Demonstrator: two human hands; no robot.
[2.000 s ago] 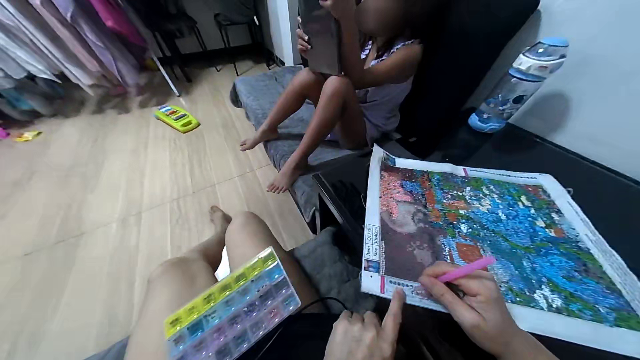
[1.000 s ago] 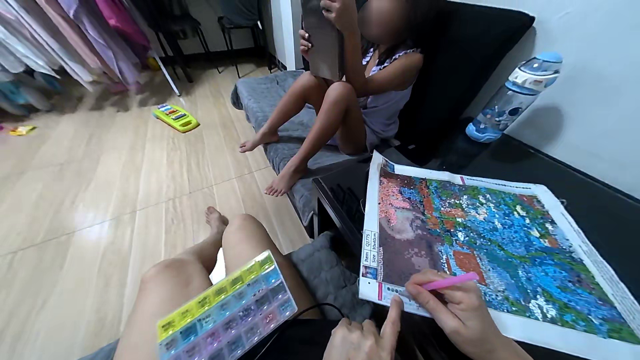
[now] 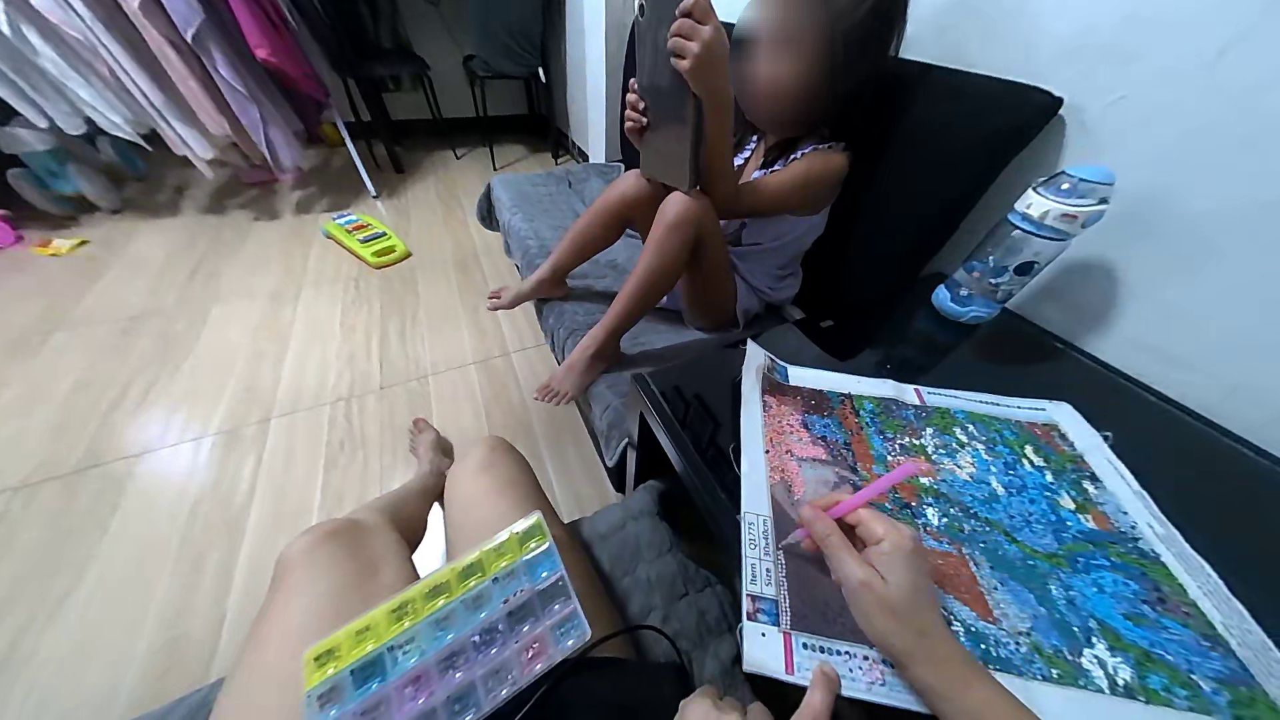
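My right hand holds a pink pen-shaped applicator, its tip at the left part of a diamond painting canvas. Much of that canvas is covered in blue, green, white and orange bits; a brown-grey area lies under the tip. At the bottom edge of the view my left hand is partly cut off, one finger extended onto the canvas's lower margin. A clear bead organizer with yellow, blue and pink compartments rests on my lap, left of both hands.
The canvas lies on a black table with a blue water bottle behind it. Another person sits on a grey-covered seat, holding a tablet. A green toy xylophone lies on the floor; clothes hang at upper left.
My right hand has moved up the canvas with the pink applicator, away from my left hand's extended finger. The left hand sits slightly lower in view.
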